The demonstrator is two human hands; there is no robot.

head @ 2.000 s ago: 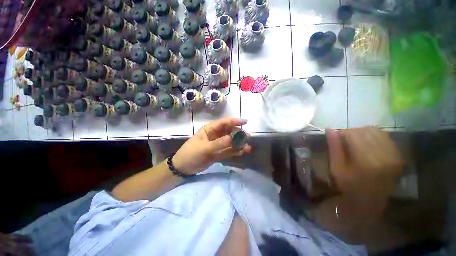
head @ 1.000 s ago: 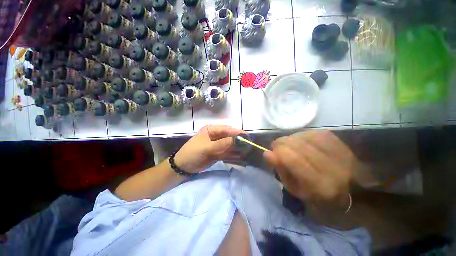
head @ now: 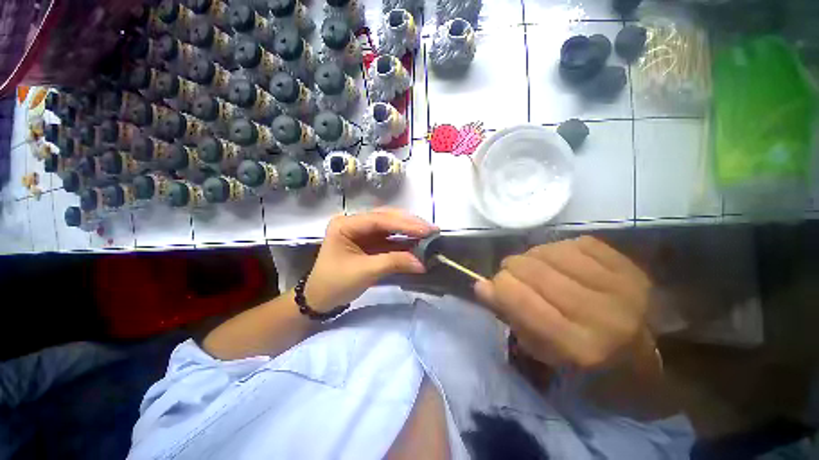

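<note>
My left hand (head: 364, 256) holds a dark round cap (head: 427, 248) between thumb and fingers, just off the table's front edge. My right hand (head: 566, 296) holds a thin pale yellow stick (head: 462, 266); its tip is at the cap's hollow. A round translucent bowl (head: 523, 176) with whitish contents stands near the table edge, with a second pale stick partly visible at its left rim. Open-topped grey bodies (head: 383, 167) stand at the right side of dense rows of dark-capped pieces (head: 292, 131).
Loose dark caps (head: 584, 58) lie beyond the bowl, one (head: 573, 134) beside its rim. A bundle of pale sticks (head: 669, 63) and a lime green item (head: 761, 117) lie at right. A red bin (head: 171, 292) is under the table at left.
My right hand has moved left from beside the bowl and brought the stick to the cap. The cap has tilted in my left hand.
</note>
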